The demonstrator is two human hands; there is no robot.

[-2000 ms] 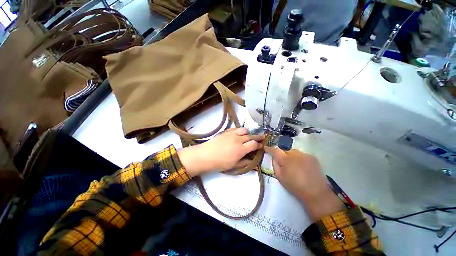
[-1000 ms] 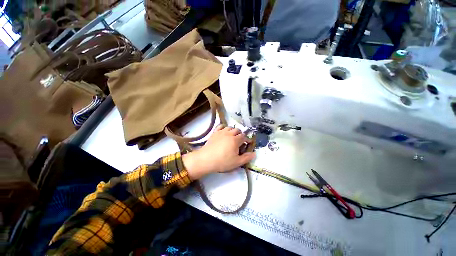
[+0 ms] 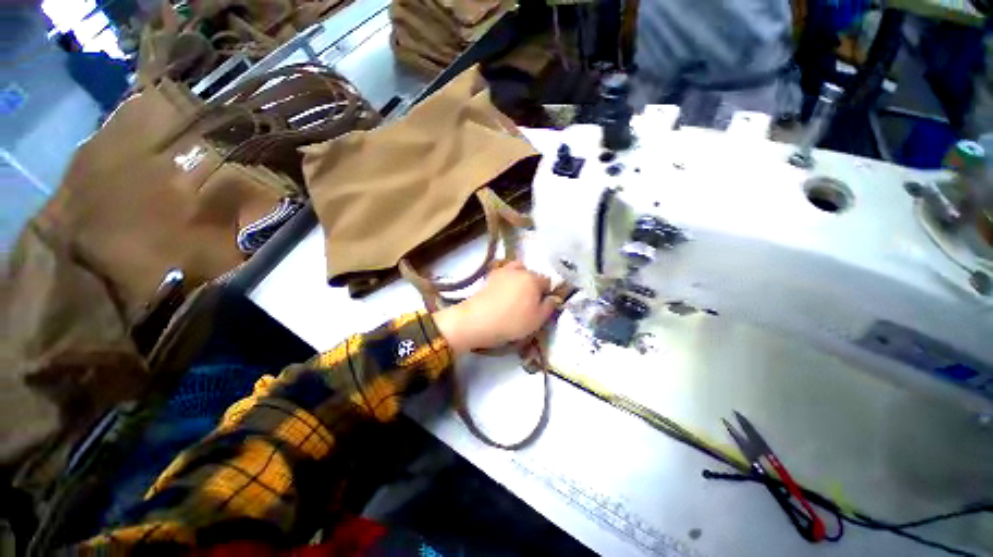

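My left hand point(image 3: 506, 308) is closed on the tan-brown strap point(image 3: 559, 294) just left of the presser foot and needle area point(image 3: 617, 316). A loop of strap hangs below the hand on the white table. The tan-brown bag body point(image 3: 419, 185) lies behind the hand, its opening toward the machine, with strap loops coming out of it. The snips point(image 3: 775, 475) with red handles lie on the table at the right, blades apart. My right hand is not in view.
The white sewing machine point(image 3: 751, 245) fills the right side. A heap of brown bags point(image 3: 142, 207) is at the left, with a strap bundle point(image 3: 294, 109) behind it. A yellow-green strip point(image 3: 642, 411) and black cords run along the table. Ruler markings line the front edge.
My right hand was at the strap two seconds ago and has left the picture. My left hand has drawn the strap slightly left from the needle area. The view has shifted.
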